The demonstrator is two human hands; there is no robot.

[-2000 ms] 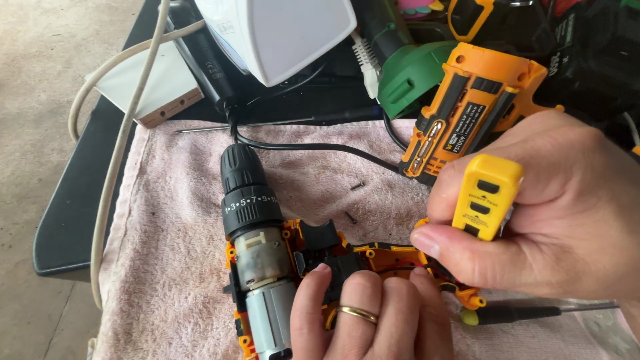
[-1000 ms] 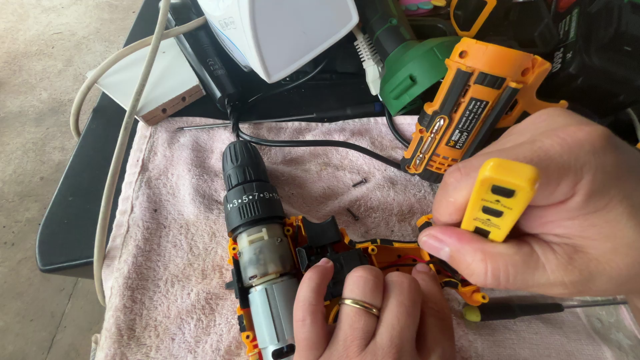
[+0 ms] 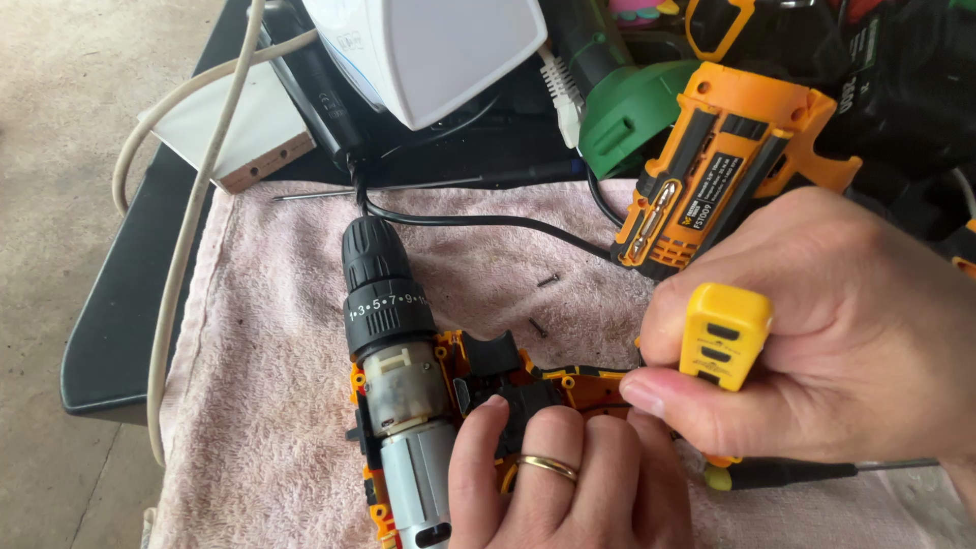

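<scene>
An opened cordless drill lies on a pink towel, its black chuck (image 3: 375, 255) toward the top, with the gearbox (image 3: 404, 385) and grey motor (image 3: 418, 476) exposed in the orange half-housing. My left hand (image 3: 568, 480), with a ring, rests its fingers on the drill's handle area beside the black trigger switch (image 3: 492, 358). My right hand (image 3: 785, 328) grips a yellow-handled tool (image 3: 724, 335) over the handle's lower end; the tool's working end is hidden. The other orange housing half (image 3: 709, 168) lies above my right hand.
Two small screws (image 3: 548, 280) lie on the towel (image 3: 259, 343). A screwdriver with a black and yellow-green handle (image 3: 785, 474) is at the lower right. Behind are a green tool part (image 3: 637, 114), a white plastic object (image 3: 457, 46), a white board (image 3: 236, 122) and a black cable (image 3: 488, 221).
</scene>
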